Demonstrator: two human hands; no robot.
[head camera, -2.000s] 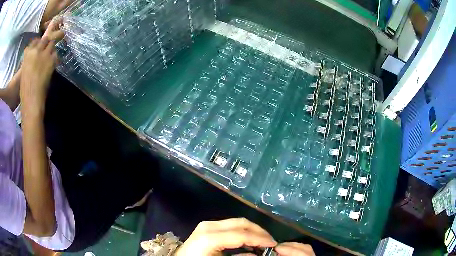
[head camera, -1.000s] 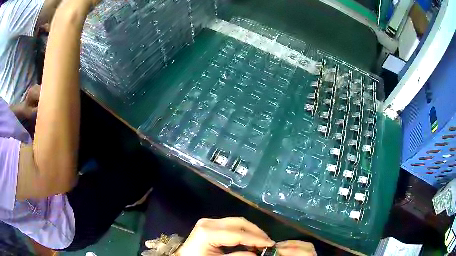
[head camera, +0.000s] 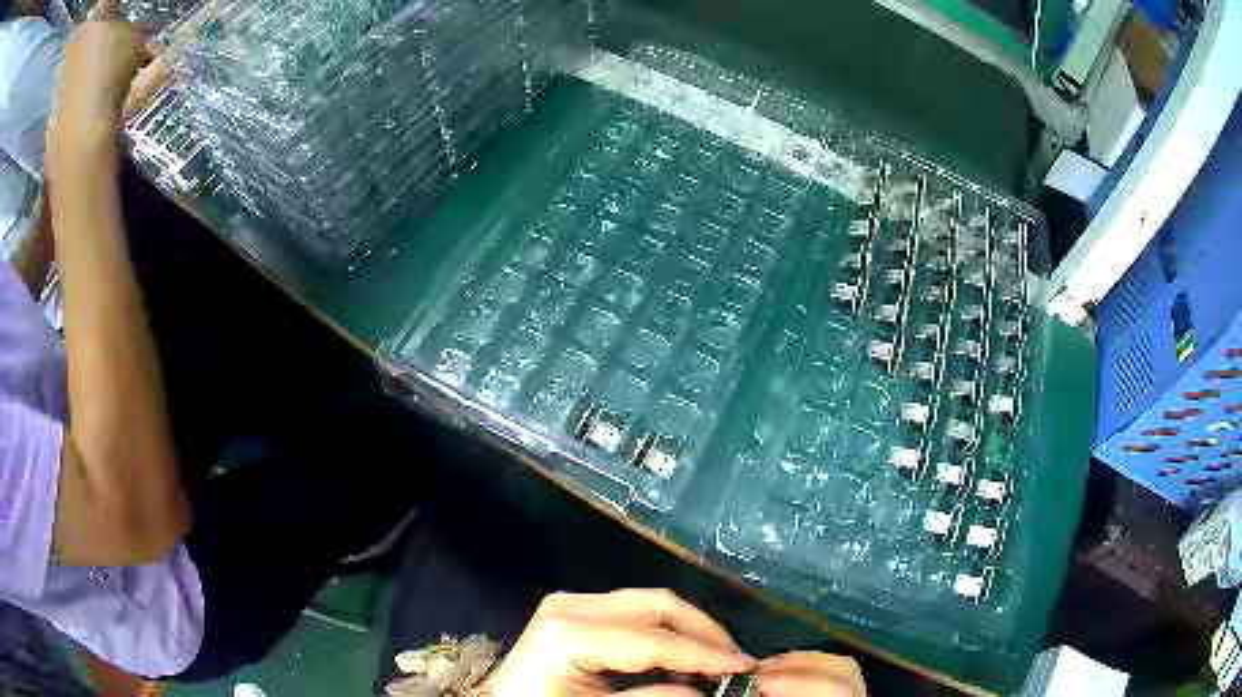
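A small electronic module (head camera: 736, 685) with a metal part and a green edge is held in the fingertips low in front of me, off the bench edge. My left hand (head camera: 620, 648) grips it from the left. My right hand (head camera: 809, 675), cut off by the bottom edge, touches it from the right. The left-hand clear tray (head camera: 545, 293) holds two modules (head camera: 599, 433) along its near edge. The right-hand clear tray (head camera: 804, 470) holds many modules (head camera: 958, 388) in columns on its right side.
Tall stacked clear trays (head camera: 368, 123) stand at the far left of the green bench (head camera: 1056, 395). Another person's arm (head camera: 109, 354) reaches to the stack. A pale strip (head camera: 722, 120) crosses the trays' far end. A blue basket (head camera: 1185, 313) and white post (head camera: 1144, 170) are at the right, a white box (head camera: 1073, 674) near right.
The other person's arm swung up across the stack, then back left beside it. My hands stay almost in place around the module, which has turned slightly in the fingertips.
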